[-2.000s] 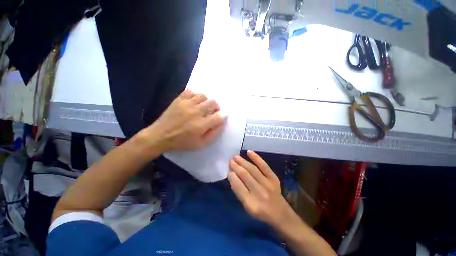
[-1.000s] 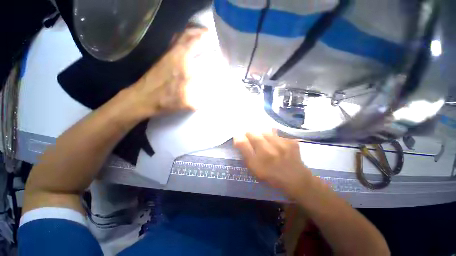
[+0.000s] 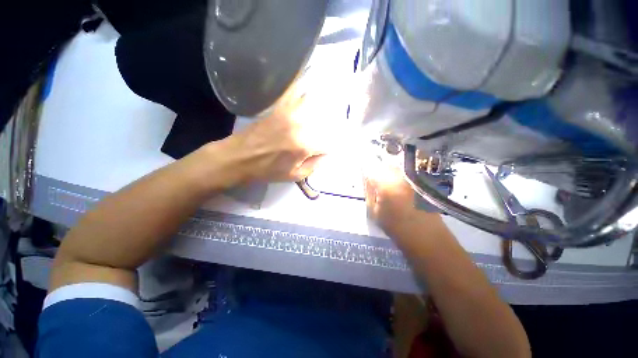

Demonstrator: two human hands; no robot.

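My left hand (image 3: 283, 143) lies left of the needle area over pale cloth, its fingertips lost in the lamp glare. A pale cloth corner (image 3: 248, 198) shows below its wrist. The black cut panel (image 3: 203, 119) lies beyond my left forearm. My right hand (image 3: 392, 196) is just below the needle area, beside the curved wire guard (image 3: 462, 219); its fingertips are washed out, so any grip is hidden. The white machine head (image 3: 455, 63) with a blue stripe fills the upper right. The needle and presser foot are not clear.
A grey oval fitting (image 3: 259, 56) hangs above my left hand. Brown-handled shears (image 3: 528, 241) lie right of the guard. A thin rod with a curved end (image 3: 308, 187) lies between my hands. The ruler (image 3: 287, 242) marks the grey front edge.
The view has shifted, with the machine head and oval fitting further right. The pale cloth has moved up from the ruler edge. Both hands are closer together, near the needle area.
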